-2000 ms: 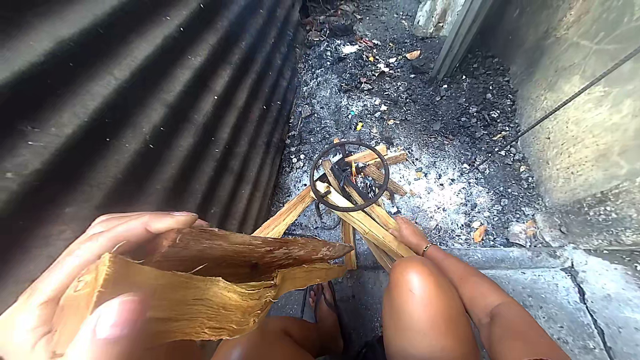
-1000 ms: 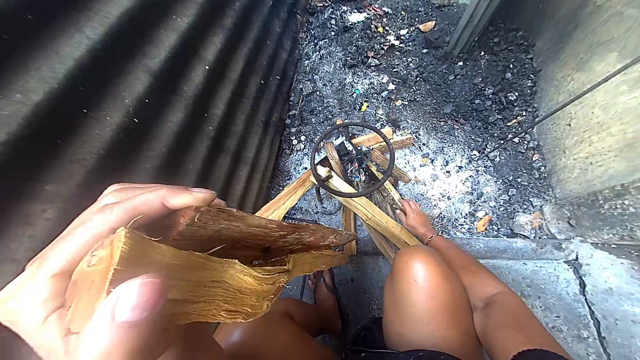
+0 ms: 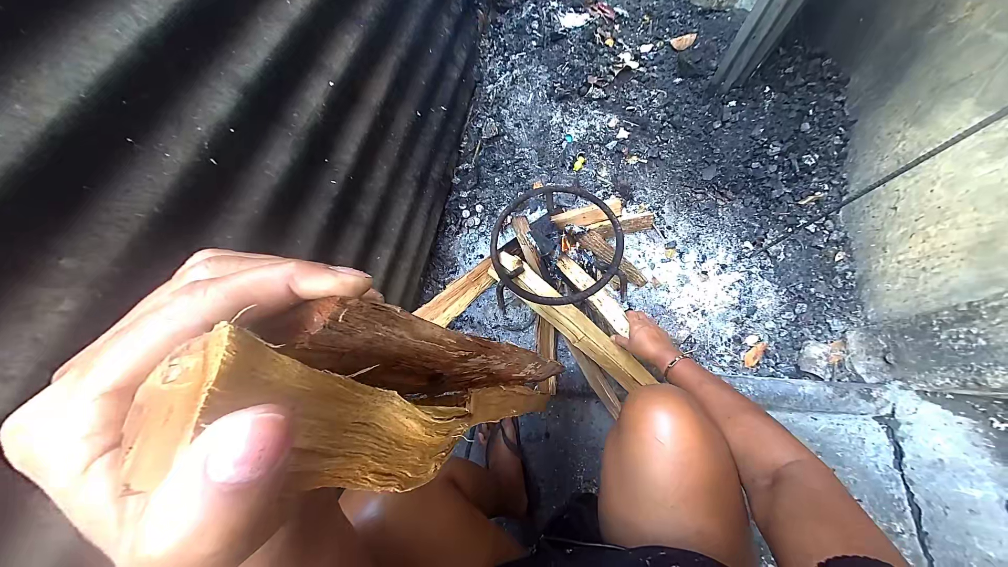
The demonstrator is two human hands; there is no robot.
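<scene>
Close to the camera, my left hand is shut on split firewood pieces, one pale yellow and one with reddish-brown bark. Farther off, my right hand grips the near end of a split stick, whose far end lies under a round black metal ring stand. Several more sticks, among them a long pale one, converge under the ring from different sides. A small orange flame glows among their charred ends.
A dark corrugated metal sheet stands on the left. Ash and charcoal bits cover the ground. On the right are a concrete wall, a thin metal rod and a cracked concrete ledge. My knees are close to the sticks.
My right hand has a stick in its grip with its tip under the ring. My left hand keeps holding its firewood.
</scene>
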